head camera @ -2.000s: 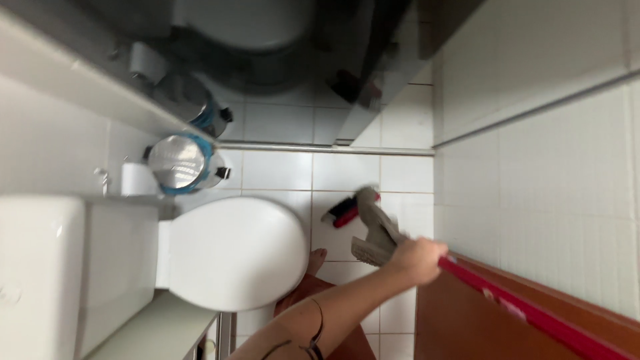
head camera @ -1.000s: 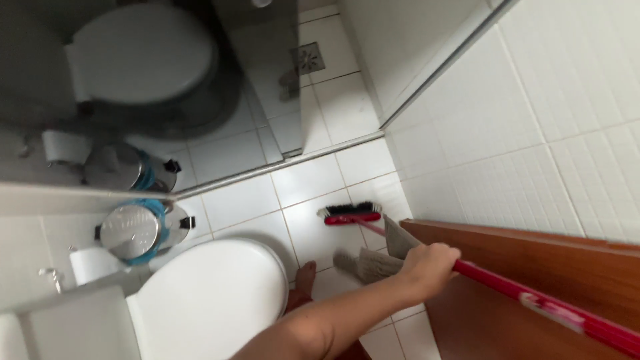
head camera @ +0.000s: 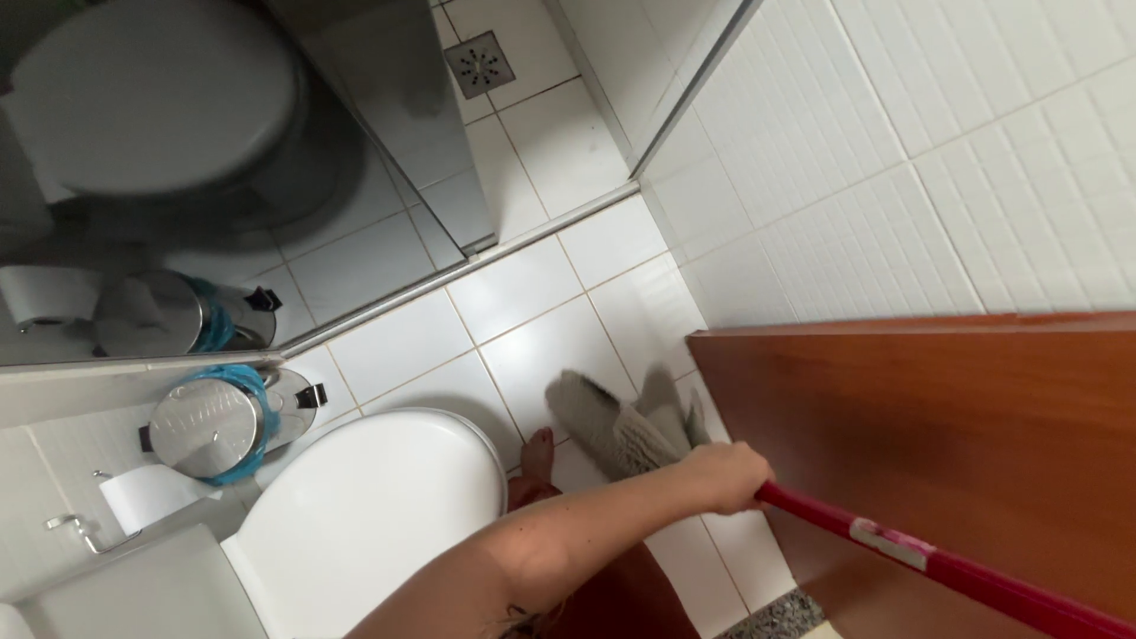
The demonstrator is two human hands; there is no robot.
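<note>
My left hand (head camera: 728,479) is closed around the red broom handle (head camera: 994,581), which runs off at the lower right and has a worn pale label. A grey-beige textured cloth (head camera: 635,439), blurred in part, hangs beside that hand above the white floor tiles. Whether the hand also grips the cloth is unclear. Beyond it, the broom head is not plainly visible. My right hand is out of view.
A white toilet lid (head camera: 382,524) is down at the lower left, near a steel pedal bin (head camera: 209,426) with a blue liner and a toilet paper roll (head camera: 155,497). Dark shower glass (head camera: 355,204), a floor drain (head camera: 480,65), a brown wooden door (head camera: 932,426) and a bare foot (head camera: 538,451) also show.
The broom head with dark bristles, plain on the tiles a second ago, is no longer plainly seen. The grey-beige cloth has shifted beside my left hand. The view has turned.
</note>
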